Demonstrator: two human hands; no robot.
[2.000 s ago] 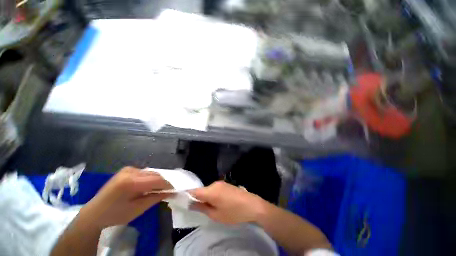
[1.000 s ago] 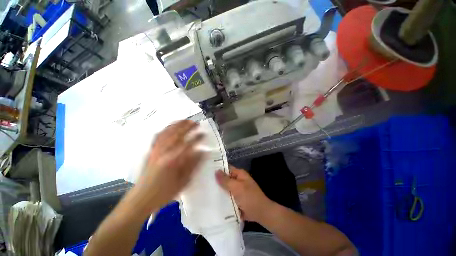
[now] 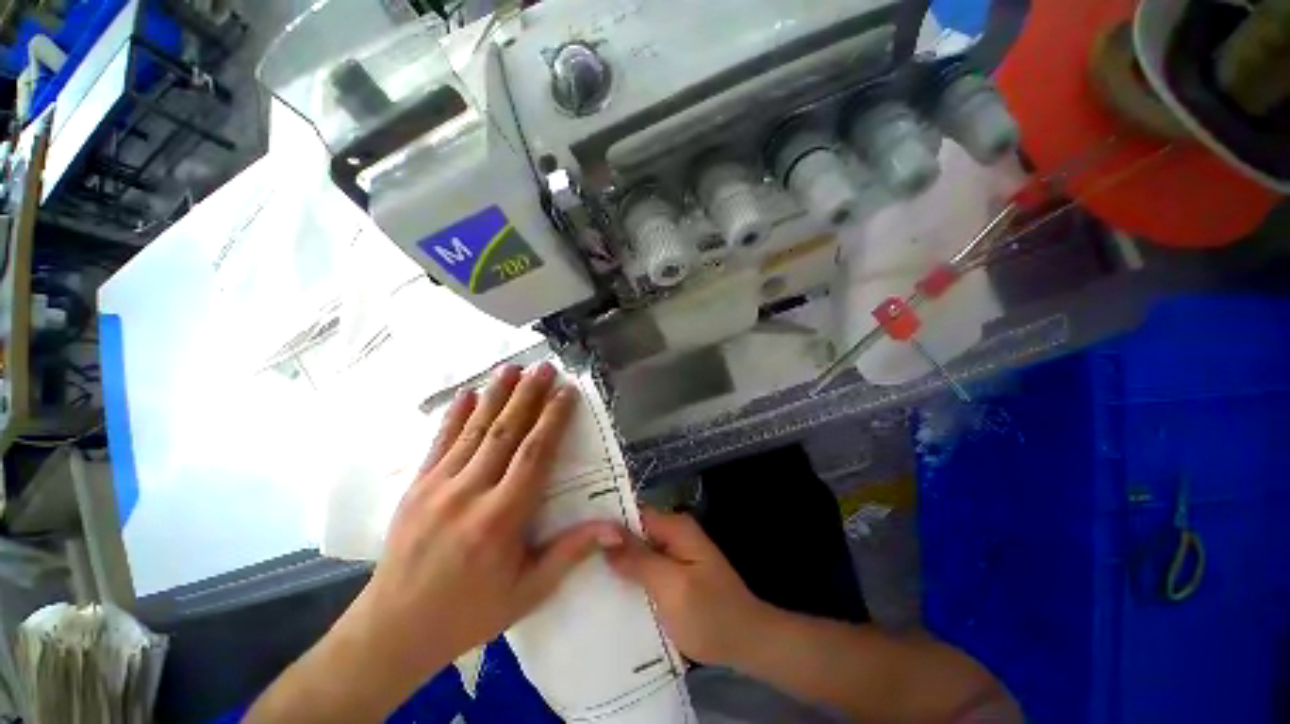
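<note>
A white garment panel [image 3: 587, 622] with dark stitch lines lies over the table's front edge, its far end at the needle area [image 3: 566, 340] of the overlock machine [image 3: 488, 212]. Its near end hangs down towards the lap. My left hand [image 3: 488, 516] lies on the panel, palm down with the fingers pointing at the needle area and the thumb out to the right. My right hand [image 3: 693, 580] holds the panel's right edge between thumb and fingers, below the table edge. The fingers under the cloth are hidden.
White pieces [image 3: 212, 382] spread left of the machine. Tension knobs [image 3: 736, 198] line the machine front. Red-clipped rods [image 3: 898, 314] and an orange-red disc [image 3: 1132, 127] are at right. A blue bin [image 3: 1033, 523] with scissors [image 3: 1186, 559] stands at lower right. A folded cloth bundle [image 3: 85, 665] is at far left.
The view has moved closer to the machine. My left hand, blurred before, now lies flat on the panel. My right hand still holds the panel's right edge.
</note>
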